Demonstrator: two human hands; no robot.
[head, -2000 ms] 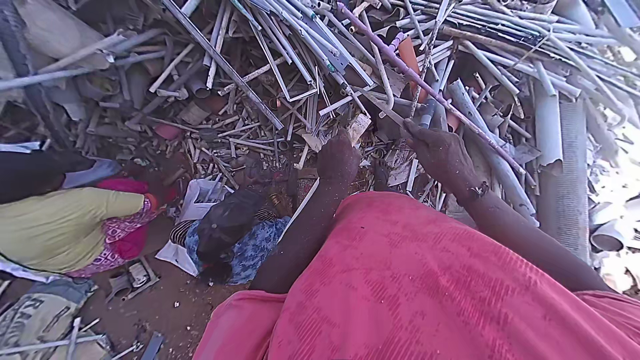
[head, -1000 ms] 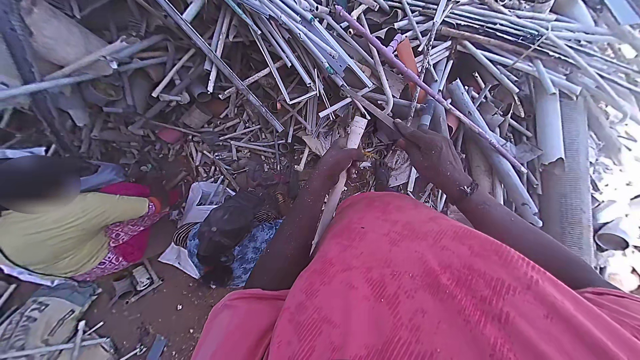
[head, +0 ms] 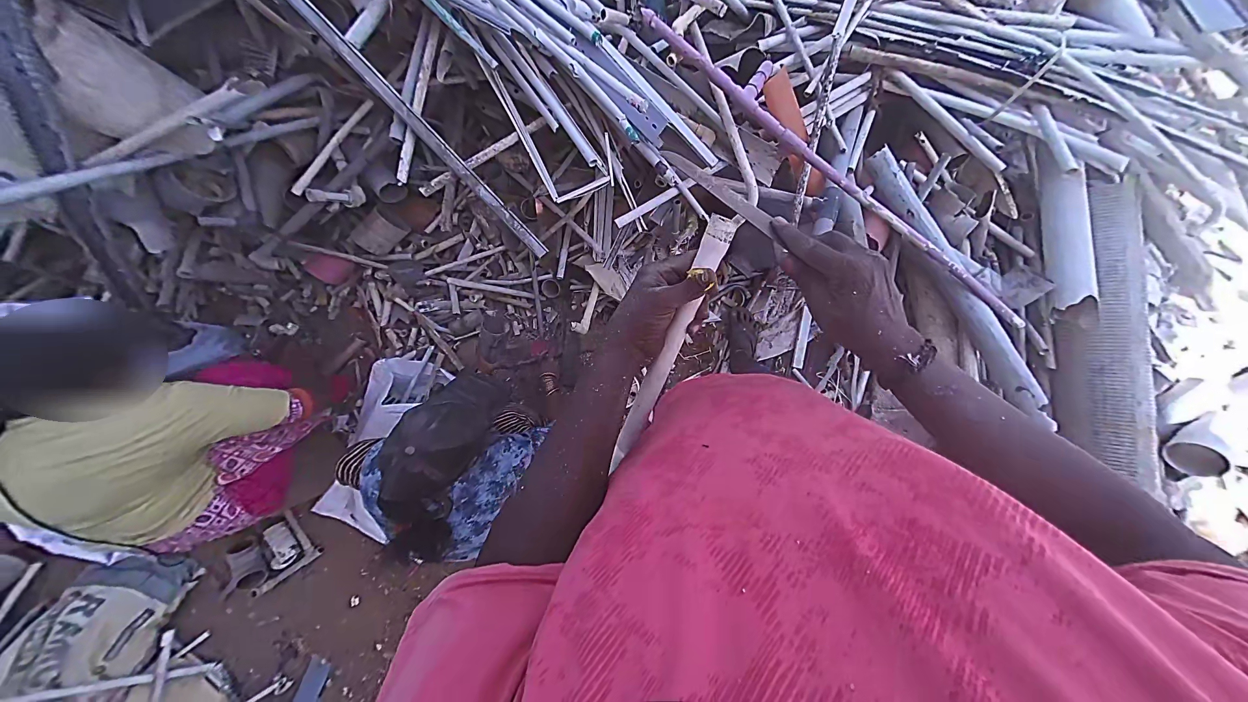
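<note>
My left hand (head: pixel 660 304) is closed around a whitish plastic pipe (head: pixel 716 244), whose upper end points up and away while its lower part runs down beside my clothing. A yellow bit shows on the pipe at my fingers. In my right hand (head: pixel 846 285) is a long flat blade, apparently a knife (head: pixel 726 200), its tip pointing up and left beyond the pipe's upper end. The knife's handle is hidden in my fist. Whether blade and pipe touch, I cannot tell.
A large heap of scrap plastic pipes (head: pixel 585 88) lies ahead, crossed by a long purplish rod (head: pixel 819 161). Two people sit low at the left, one in a yellow-green top (head: pixel 107 458), one in blue (head: pixel 497 487). A printed sack (head: pixel 88 624) lies at the lower left.
Two seconds ago my left hand held the pipe with less of its upper end showing; the pipe now stands out farther above my fingers. The knife stays in my right hand.
</note>
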